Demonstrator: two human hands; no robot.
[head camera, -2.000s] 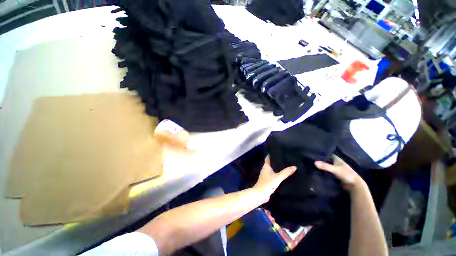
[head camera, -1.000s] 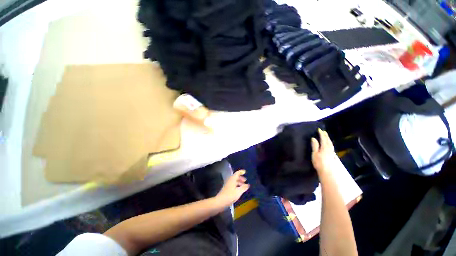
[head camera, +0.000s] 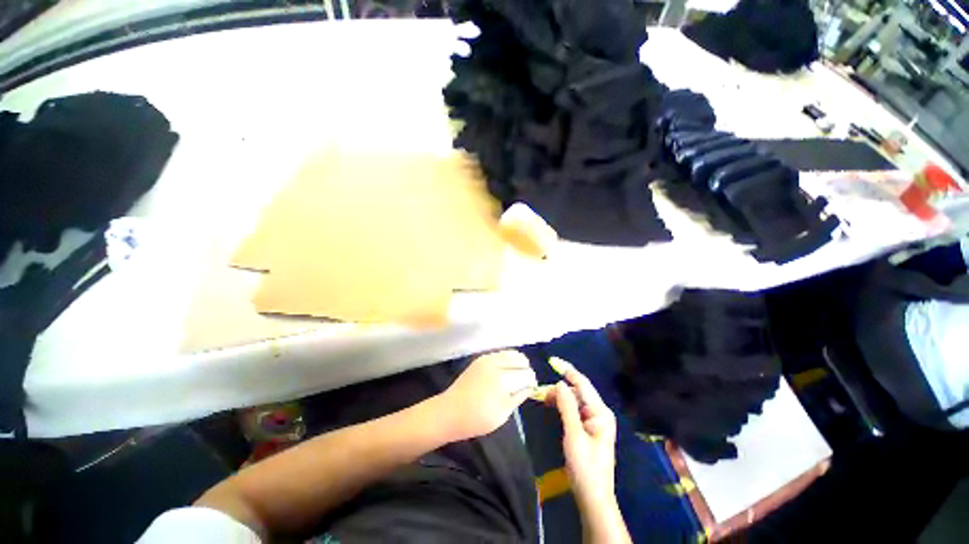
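My left hand (head camera: 491, 395) is over my dark-clothed lap, below the table edge, with its fingers curled. My right hand (head camera: 582, 417) is beside it, and the fingertips of both meet at a small yellowish bit (head camera: 544, 393), too small to name surely. A black fabric bundle (head camera: 701, 367) lies to the right of my hands, below the table edge, on or beside a pale board. No hand touches it.
Brown cardboard sheets (head camera: 372, 250) lie on the white table (head camera: 351, 356), with a small pale bottle (head camera: 528, 228) beside them. A large black heap (head camera: 579, 128), overlapped black pieces (head camera: 744, 175) and black bundles (head camera: 80, 159) lie around. A person's dark sleeve (head camera: 887, 319) is at right.
My right hand has let go of the black bundle and moved left to meet my left hand. The view has turned left, showing black bundles at the far left.
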